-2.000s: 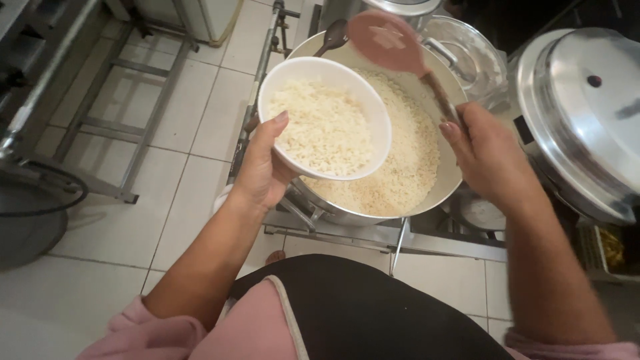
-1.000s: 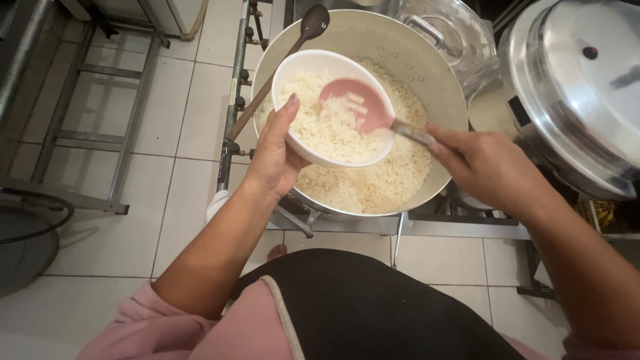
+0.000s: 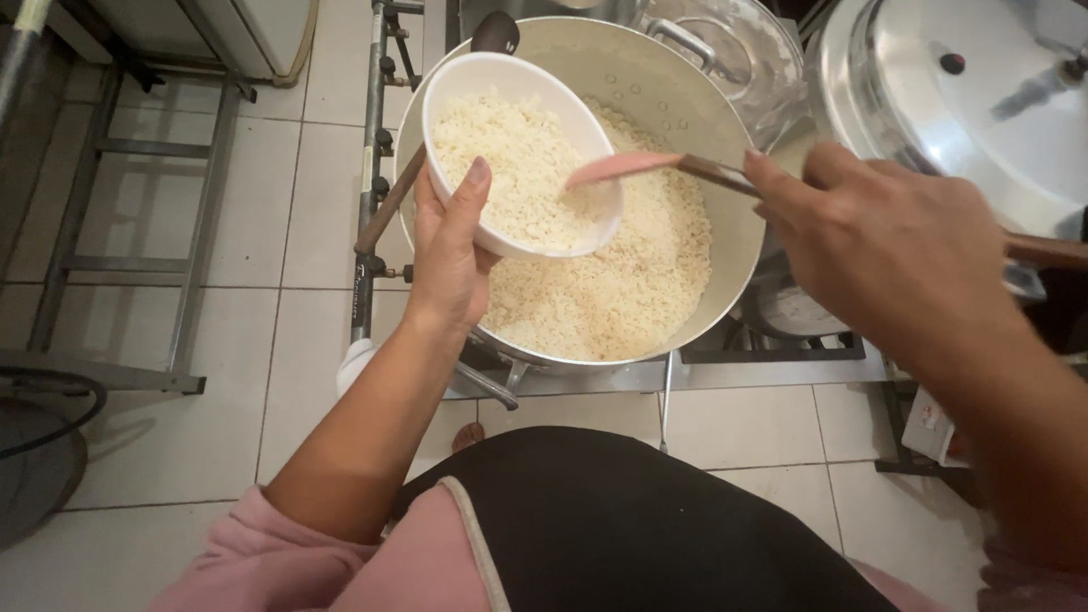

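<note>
My left hand (image 3: 455,246) holds a white bowl (image 3: 608,223) tilted over a large pot, its thumb on the rim. Cooked rice (image 3: 510,161) fills much of the bowl. In my right hand (image 3: 867,221) is the handle of a pink spoon (image 3: 629,164), whose head touches the rice at the bowl's right side. Below them the large metal pot (image 3: 739,246) holds more rice (image 3: 603,297). A dark spoon (image 3: 495,34) with a long handle lies behind the bowl, across the pot's left side; the bowl hides its middle.
The pot stands on a stove with a gas pipe and knobs (image 3: 365,280) along its left side. A clear lid or cover (image 3: 748,59) lies behind it. A big pressure cooker (image 3: 977,102) stands at the right. A metal rack (image 3: 140,263) stands on the tiled floor at the left.
Two seconds ago the pink spoon was raised above the pot behind the bowl. One second ago its head lay in the bowl's rice; now it is turned edge-on at the bowl's right side.
</note>
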